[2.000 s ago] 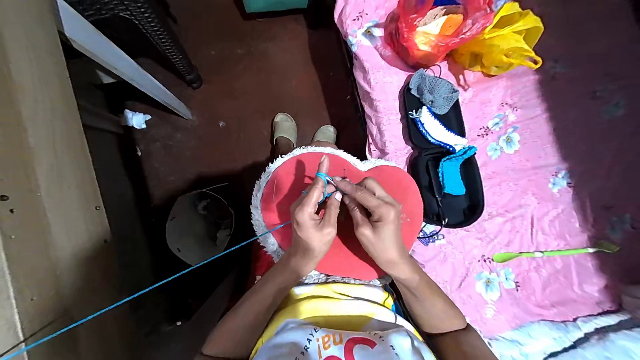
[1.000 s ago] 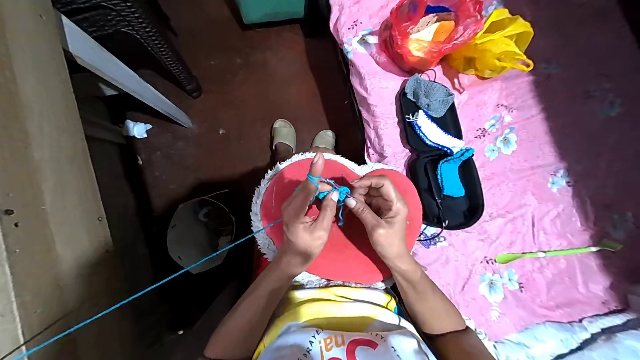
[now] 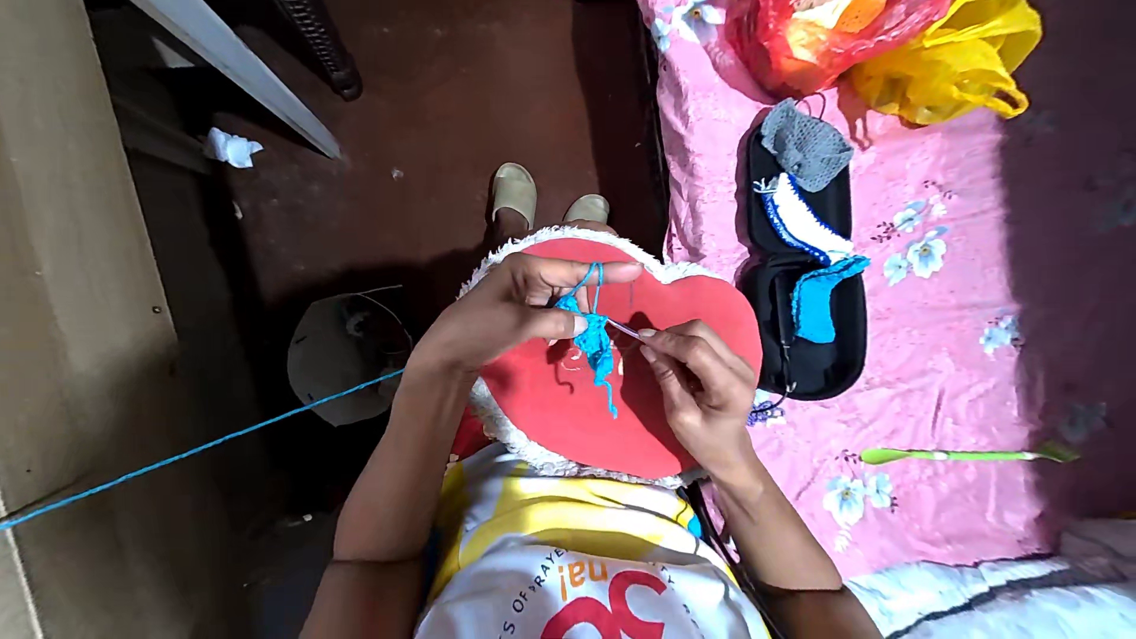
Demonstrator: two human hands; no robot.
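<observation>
My left hand (image 3: pixel 532 306) pinches a small piece of blue crochet work (image 3: pixel 594 344) between thumb and fingers, with blue yarn looped over its extended index finger. A short yarn tail hangs below the piece. My right hand (image 3: pixel 701 382) grips a thin crochet hook (image 3: pixel 624 329), whose far end meets the upper edge of the piece. Both hands are above a red heart-shaped cushion (image 3: pixel 550 426) with white fluffy trim on my lap. Taut blue yarn (image 3: pixel 222 439) runs from beside my left wrist to the lower left edge of view.
On the pink floral cloth (image 3: pixel 941 355) at right lie an open black case (image 3: pixel 848 377) holding crocheted pieces, a green plastic utensil (image 3: pixel 958 455), and red (image 3: pixel 763 44) and yellow (image 3: pixel 950 80) plastic bags. A round container (image 3: pixel 333 373) stands at left, near a wooden surface (image 3: pixel 71 266).
My left hand has turned, its index finger now pointing right instead of up. The blue piece hangs lower in fuller sight, and my right hand has drawn a little away from my left.
</observation>
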